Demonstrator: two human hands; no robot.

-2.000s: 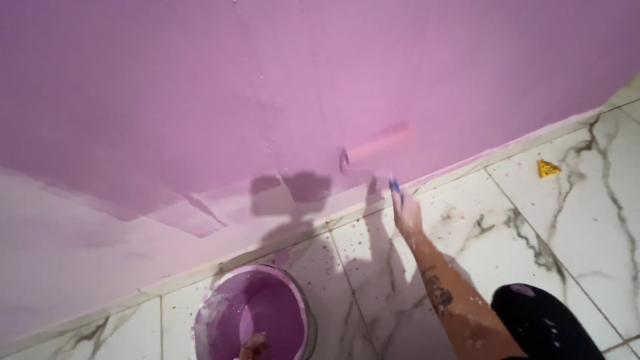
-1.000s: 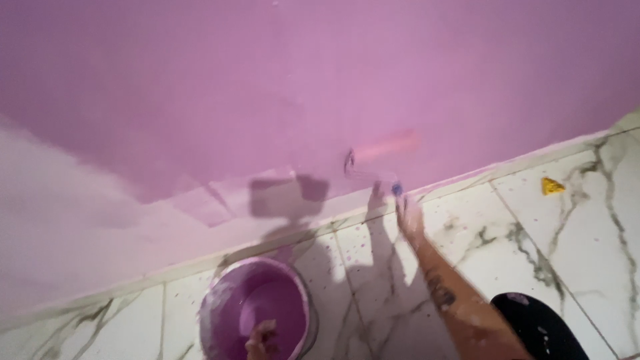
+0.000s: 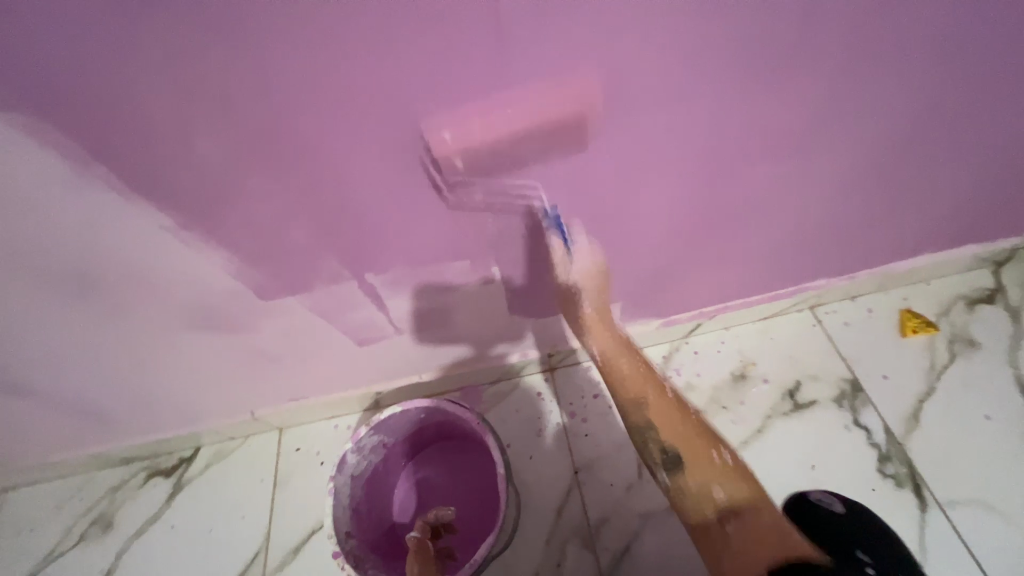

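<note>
My right hand (image 3: 584,264) is closed around the blue handle of a paint roller (image 3: 512,132), whose pinkish sleeve is blurred against the purple-painted wall (image 3: 760,144). Paint specks mark the right forearm. Below and to the left stands a bucket of purple paint (image 3: 502,472) on the floor, its inner wall streaked with paint. My left hand (image 3: 432,540) shows at the bottom edge, over the bucket's opening, with its fingers partly curled; whether it grips anything is unclear.
A paler section of wall (image 3: 120,320) lies at the left, above a light baseboard (image 3: 320,406). Purple spots dot the marbled floor tiles (image 3: 768,416). A small yellow object (image 3: 918,323) lies at the right, and a black shoe (image 3: 852,532) is at the lower right.
My right hand and the roller have moved higher up the wall, away from the baseboard. The bucket stays in place.
</note>
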